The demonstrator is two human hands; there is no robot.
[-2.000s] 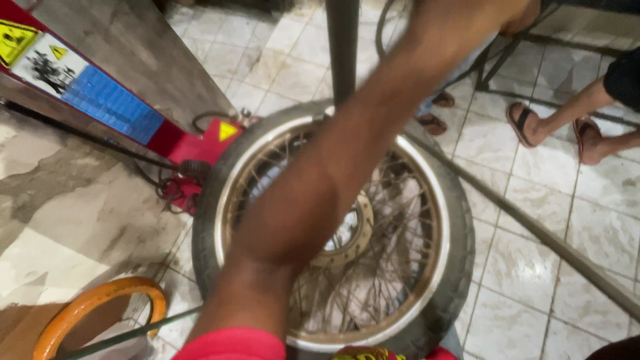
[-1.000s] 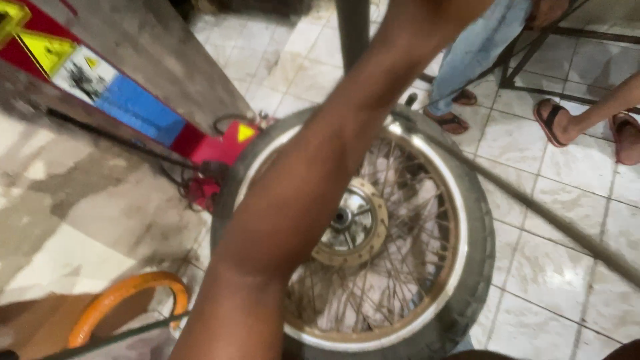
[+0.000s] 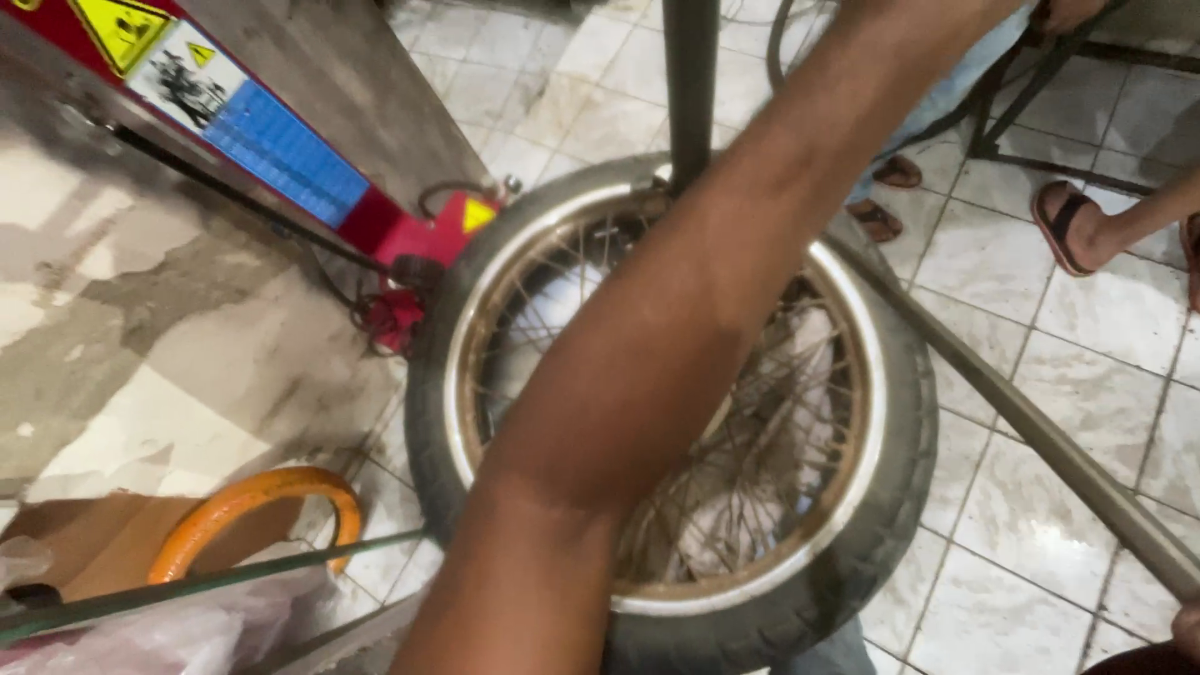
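Note:
A spoked motorcycle wheel with its tyre (image 3: 905,459) lies flat below me. My left arm crosses over it from the bottom to the upper right and hides much of the hub; the hand is beyond the top edge. A dark upright metal post (image 3: 690,89) meets the wheel's far rim. A long metal bar (image 3: 1022,422) slopes from the rim's upper right, between rim and tyre as far as visible, to the lower right. At its near end my right hand (image 3: 1187,633) shows only in part at the frame's edge, closed around the bar.
A red machine part with warning stickers (image 3: 281,159) stands at the left. An orange ring (image 3: 253,487) lies lower left, near a green-edged pane (image 3: 216,574) and plastic wrapping (image 3: 178,628). Other people's sandalled feet (image 3: 1078,230) and a metal frame (image 3: 1059,169) are at the upper right.
My left forearm now covers the hub and brake disc, which showed beside it one second ago. The wheel and bar keep much the same arrangement.

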